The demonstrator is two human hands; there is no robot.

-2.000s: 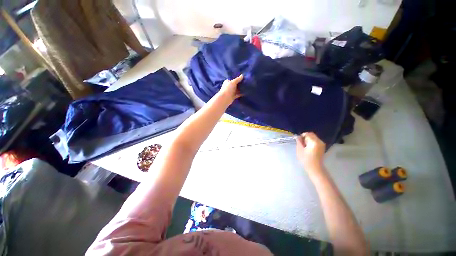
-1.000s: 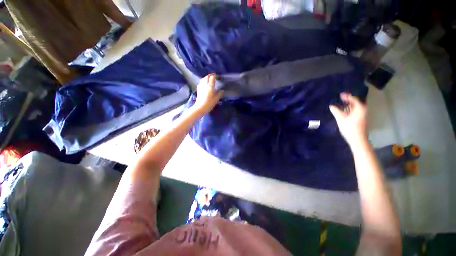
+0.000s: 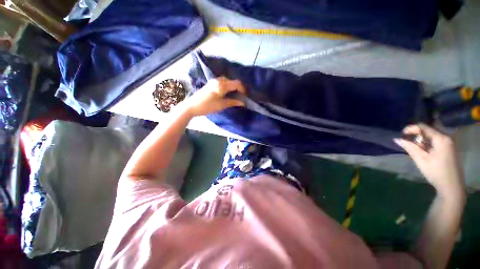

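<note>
A navy garment [image 3: 337, 102] lies folded lengthwise along the table's near edge, with a narrow grey facing [image 3: 316, 122] along its near side. My left hand [image 3: 218, 97] grips the facing near the garment's left end. My right hand [image 3: 434, 147] has its fingertips on the edge at the right end, pinching it. Something small and shiny shows in my right palm; I cannot tell what it is. No needle or thread can be made out.
A round dish of brown-gold buttons [image 3: 169, 95] stands left of my left hand. A second navy garment [image 3: 126, 47] lies at upper left, a navy pile [image 3: 337, 16] at the far side. A yellow tape [image 3: 279, 32] crosses the table. Thread cones [image 3: 453, 106] stand at right.
The garment has come toward me and is now folded narrow along the near edge, separate from the far pile. My right hand has moved right and down and closed on its edge. The view has tilted down.
</note>
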